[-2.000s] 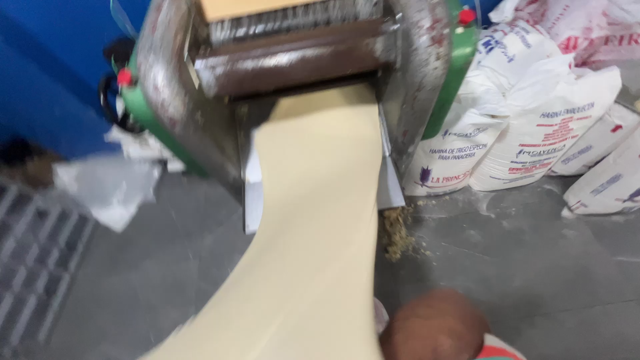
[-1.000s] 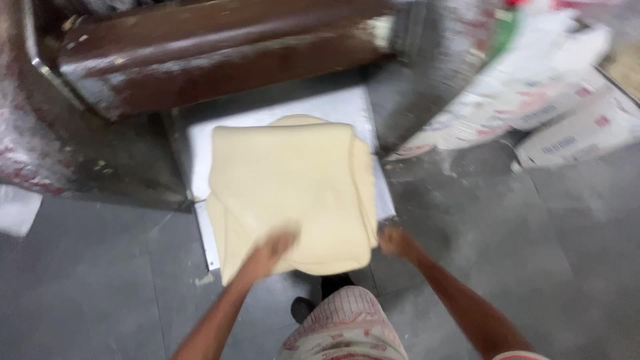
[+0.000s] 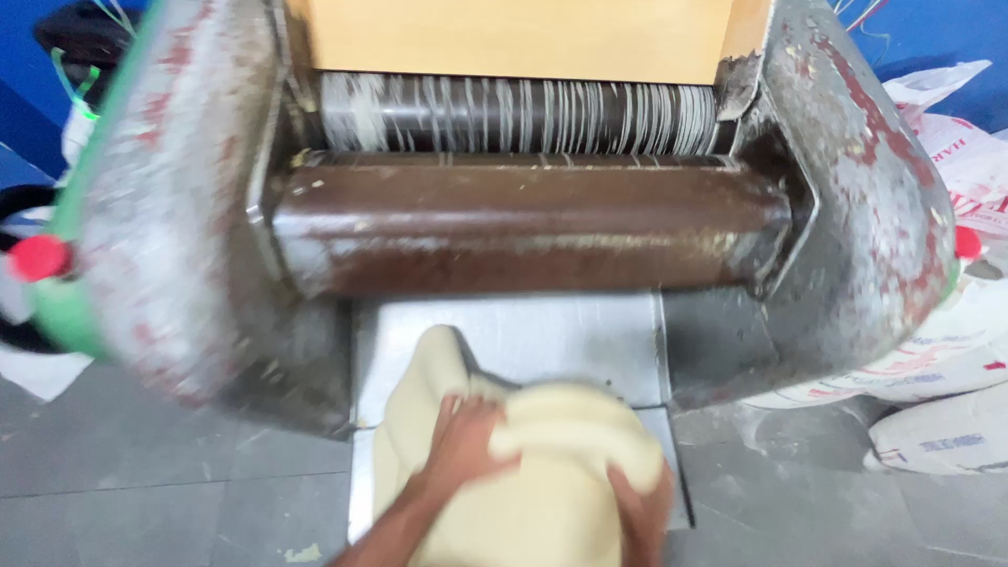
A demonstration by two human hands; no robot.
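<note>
Both hands grip a thick folded sheet of pale dough (image 3: 535,512) over the metal tray (image 3: 567,339) at the foot of a dough sheeter. My left hand (image 3: 468,445) holds the dough's upper left part, fingers curled over a fold. At its right edge, my right hand (image 3: 646,500) has the thumb on top; its other fingers are mostly hidden. One dough flap stands up left of my left hand. Above the tray are the machine's brown metal guard (image 3: 535,228) and its roller (image 3: 520,114), streaked with dough residue. The hands are somewhat blurred.
Worn metal side housings (image 3: 181,213) flank the tray, with a red knob (image 3: 39,257) at the left and another at the right. A wooden board (image 3: 520,35) slopes above the roller. White printed flour sacks (image 3: 945,429) lie at the right on the grey tiled floor (image 3: 157,504).
The long dough sheet hanging from the machine two seconds ago lay folded on the tray one second ago. Now both hands have closed on it and its upper part is bunched. The view has shifted.
</note>
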